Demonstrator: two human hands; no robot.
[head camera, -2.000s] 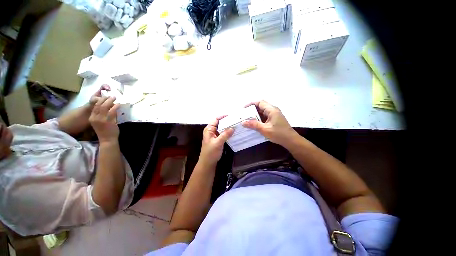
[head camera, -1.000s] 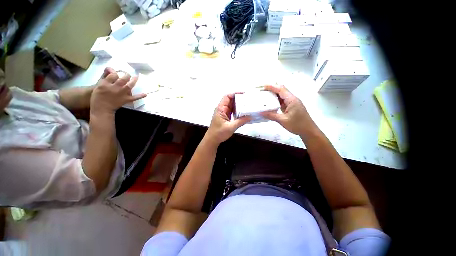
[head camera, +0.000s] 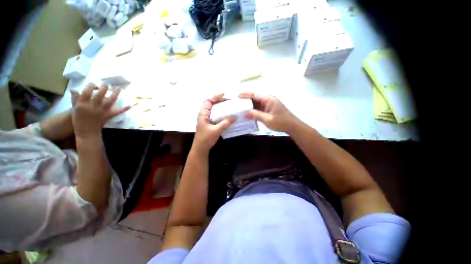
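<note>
A white earbud retail box (head camera: 238, 119) is held between both my hands at the table's front edge, tilted so a side with small print shows toward me. My left hand (head camera: 209, 124) grips its left end, with the thumb on the near side. My right hand (head camera: 271, 112) grips its right end, with the thumb near the printed side. Both hands are bare. The box's far side is hidden.
Box stacks (head camera: 325, 49) stand at the back right. Yellow sticker sheets (head camera: 390, 87) lie at the right edge. Black lanyards or cables (head camera: 207, 18) and bagged white cases (head camera: 111, 11) lie at the back. A co-worker's hand (head camera: 95, 111) is at the left.
The box and both my hands were raised over the table a second ago and are now lower in relation to its edge. The view has shifted. The co-worker's fingers have spread.
</note>
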